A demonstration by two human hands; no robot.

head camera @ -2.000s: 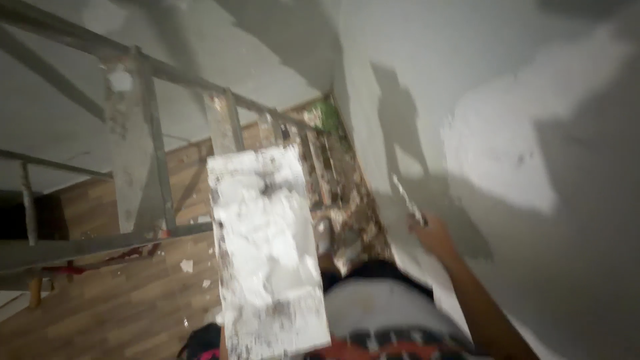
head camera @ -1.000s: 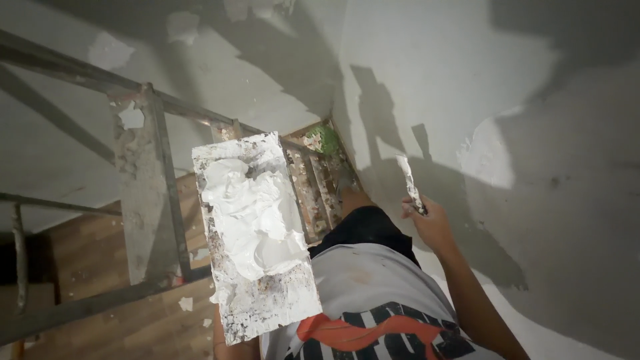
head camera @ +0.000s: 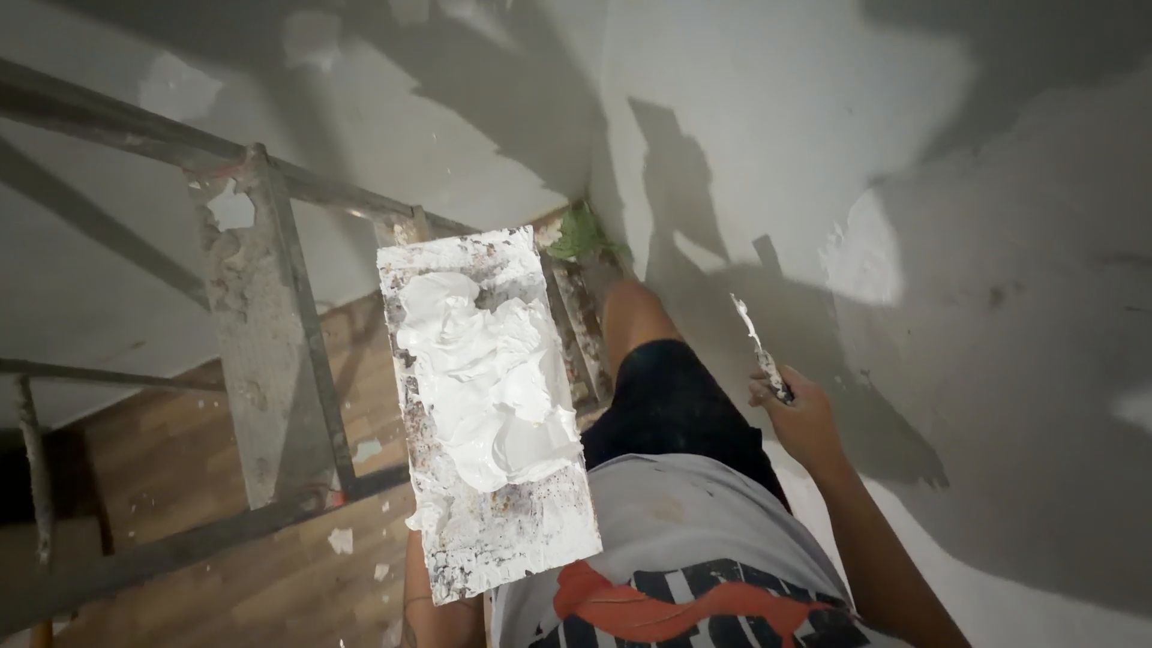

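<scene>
A rectangular board (head camera: 504,540) coated in dried residue lies across the middle of the view, bearing a thick mound of wet white filler (head camera: 490,387). My left forearm (head camera: 441,607) runs under its lower end; the board hides my left hand, which holds it from below. On the right, my right hand (head camera: 796,414) grips the handle of a narrow putty knife (head camera: 760,351), seen nearly edge-on, its blade pointing up and left with white filler on it. The knife is apart from both the board and the right wall (head camera: 972,297).
A filler-spattered metal ladder (head camera: 261,333) spans the left side, its broad step marked with dried lumps. More rungs show past the board, near my leg (head camera: 634,319). Below lies a wood-patterned floor (head camera: 270,576) with white scraps. Something green (head camera: 579,232) sits by the wall corner.
The view has shifted, and my leg and shirt show more than two seconds ago. The putty knife has turned from its broader face to nearly edge-on since one second ago.
</scene>
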